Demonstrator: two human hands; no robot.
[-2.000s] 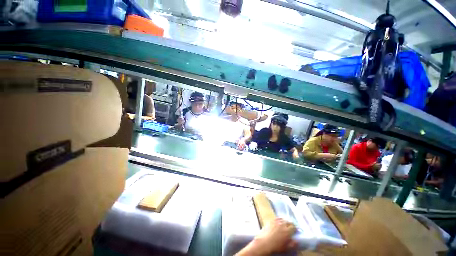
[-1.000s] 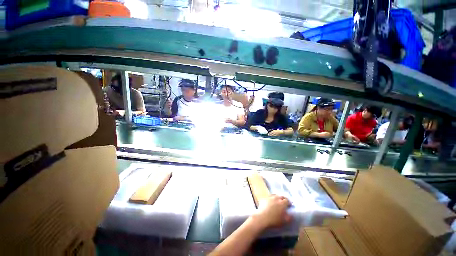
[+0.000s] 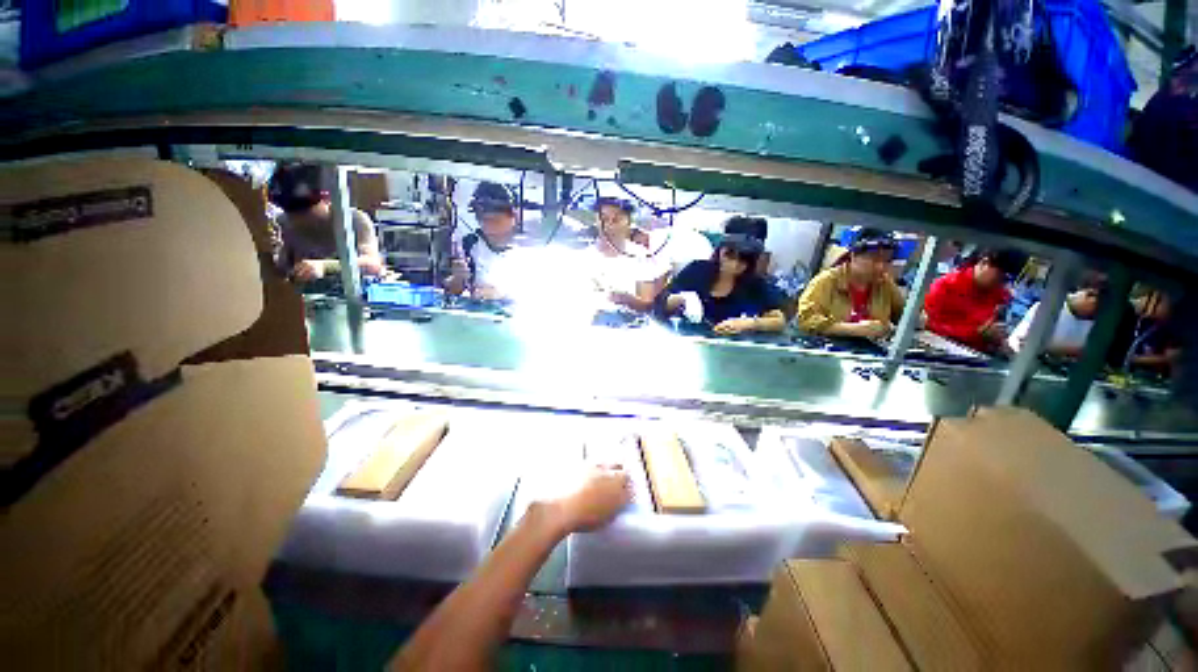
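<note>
My left hand (image 3: 598,499) reaches in from the bottom edge, over the left part of the middle white foam tray (image 3: 683,551). Its fingers look curled, but the fingertips are unclear and I cannot tell if they grip the film or foam. A narrow brown accessory box (image 3: 671,474) lies on this tray, just right of my hand, apart from it. A left foam tray (image 3: 381,536) holds another brown accessory box (image 3: 396,456). A third foam tray (image 3: 804,462) under clear film is partly hidden by cartons. I do not see my right hand.
A printed carton (image 3: 145,525) with a raised lid (image 3: 125,269) stands at left. Small brown boxes (image 3: 834,617) stand at lower right, with a larger brown box (image 3: 1038,525) above them. A green shelf (image 3: 434,85) crosses overhead, with hanging black straps (image 3: 979,118). Several people sit across the line.
My left hand has moved left, from the right side of the accessory box to its left. The large brown box at right has come upright from a lower, tilted position; small boxes now show below it.
</note>
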